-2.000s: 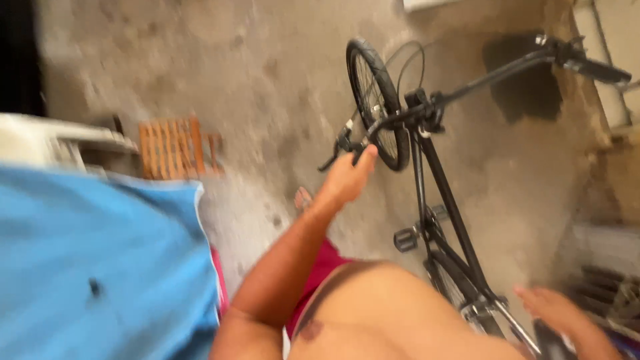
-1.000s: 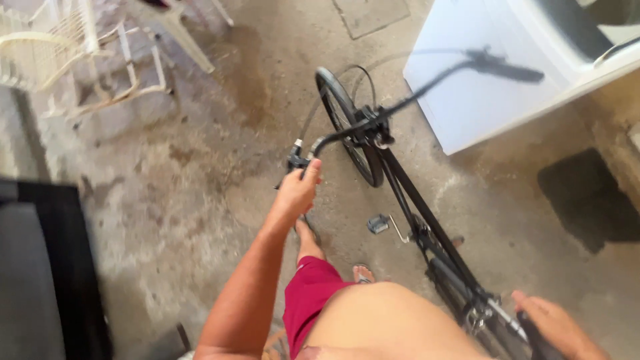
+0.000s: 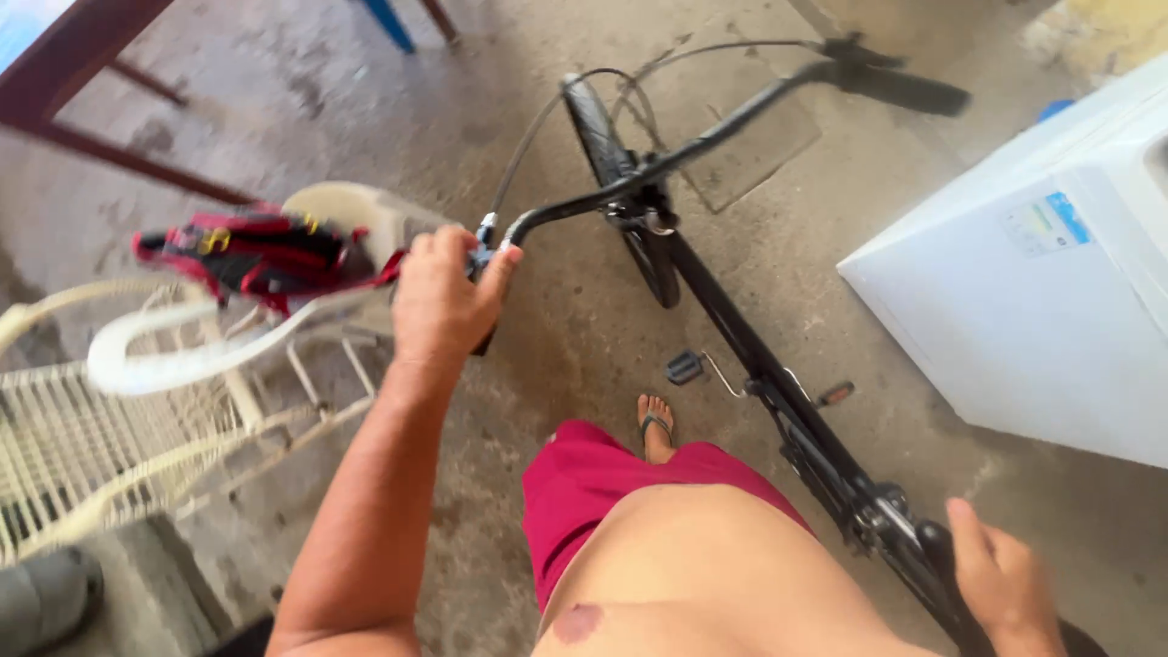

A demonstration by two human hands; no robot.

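Note:
A black bicycle (image 3: pixel 730 319) stands at my right side, its front wheel (image 3: pixel 598 128) pointing away from me. My left hand (image 3: pixel 443 297) is closed around the left grip of its black handlebar (image 3: pixel 712 137), beside the brake lever clamp. The right end of the handlebar, with its black grip (image 3: pixel 903 89), is free. At the lower right, my right hand (image 3: pixel 1004 570) is at the rear of the frame, near the saddle area, thumb raised; its exact contact is hidden and blurred. A pedal (image 3: pixel 684 367) shows left of the frame.
A white appliance (image 3: pixel 1031 274) stands close on the right. On the left are a cream corded chair (image 3: pixel 119 429), a white plastic chair (image 3: pixel 182 351) and a red and black bag (image 3: pixel 265 255). A brown wooden table frame (image 3: pixel 82 55) is at the upper left. The floor is concrete.
The view has shifted a lot with the walk: the blue cloth seen earliest is gone and chairs and a bag now stand at the left. My left hand stays on the handlebar grip.

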